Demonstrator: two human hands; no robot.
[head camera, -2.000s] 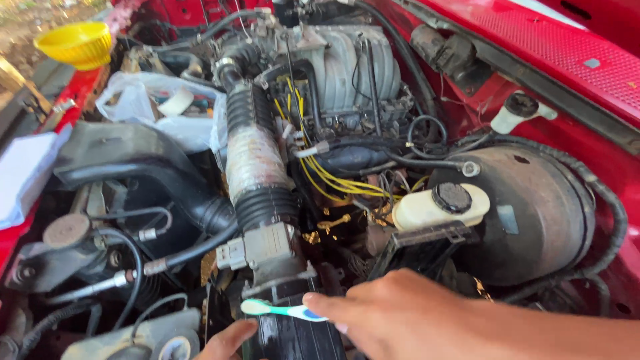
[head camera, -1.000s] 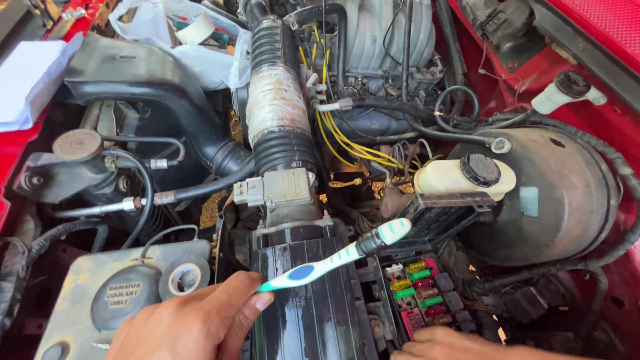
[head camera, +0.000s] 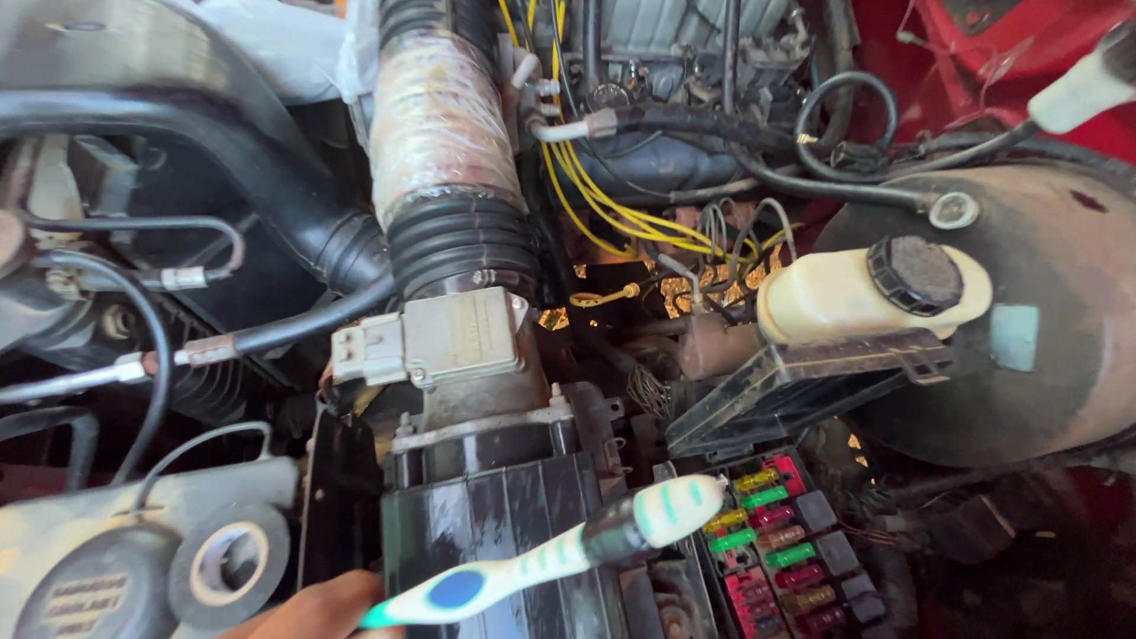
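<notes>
My left hand (head camera: 311, 611) is at the bottom edge, left of centre, its fingers closed on the green end of a white and green toothbrush (head camera: 524, 568). Black tape wraps the brush's neck, and its head points up and to the right. Under the brush lies the ribbed black air filter housing (head camera: 488, 497). The brush head is by the left edge of the fuse box (head camera: 781, 550), whose coloured fuses are exposed; whether it touches is unclear. My right hand is out of view.
A roll of black electrical tape (head camera: 229, 565) rests on the coolant reservoir (head camera: 177, 484). Above the housing are the airflow sensor (head camera: 461, 335) and a plastic-wrapped intake hose (head camera: 444, 124). Yellow wires (head camera: 603, 213), a brake fluid reservoir (head camera: 852, 297) and the brake booster (head camera: 1047, 390) lie beyond.
The view has moved closer over the engine bay. My right hand, at the bottom edge one second ago, has left the view. The toothbrush is now in my left hand, near the exposed fuses.
</notes>
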